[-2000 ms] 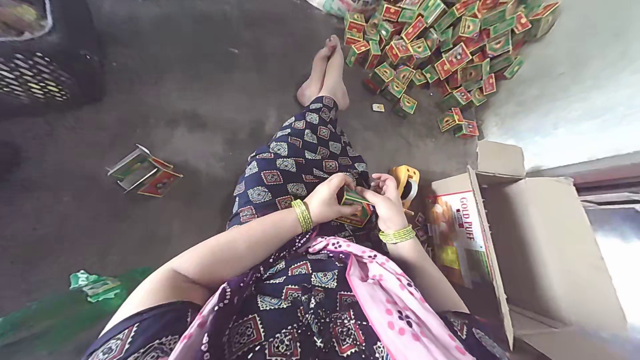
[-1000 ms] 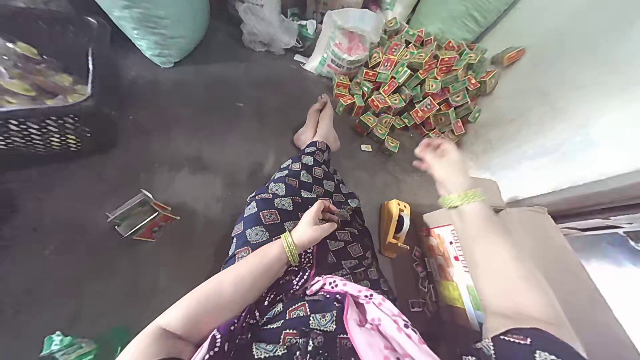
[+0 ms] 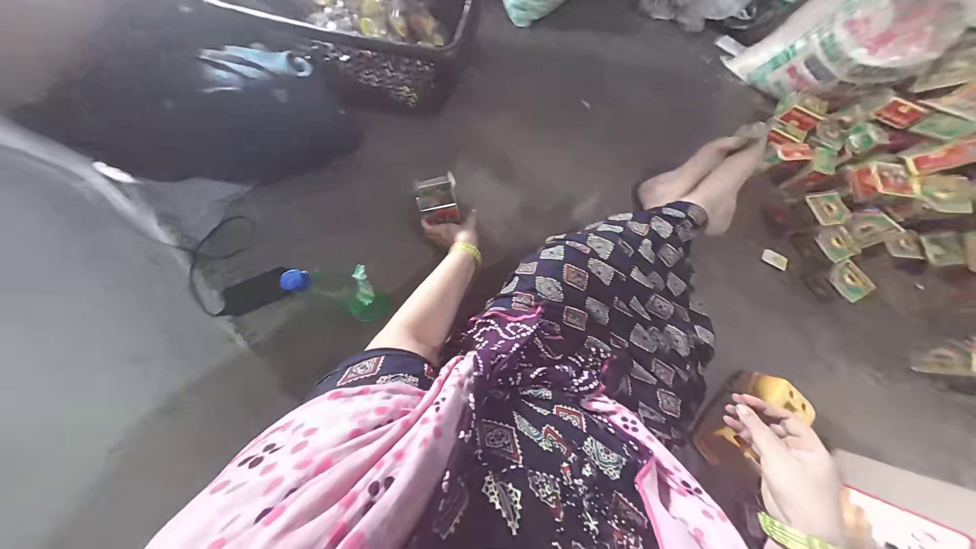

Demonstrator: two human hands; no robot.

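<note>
My left hand reaches out over the floor at the upper middle, its fingers around the lower edge of a small group of cardboard boxes, dark and red. My right hand is at the lower right, palm partly turned up and fingers loosely bent, with nothing visible in them. It is beside and partly over a yellow tape dispenser, which is blurred. A large heap of small red and green printed boxes lies at the right, past my feet.
A black plastic basket of packed items stands at the top. Left of my arm lies a green plastic bottle with a blue cap, near a black cable. A printed white sack touches the heap. An open carton is at the lower right.
My left hand has gone from my lap to the small boxes on the floor. My right hand has moved from near the heap to beside the tape dispenser. The view has turned left.
</note>
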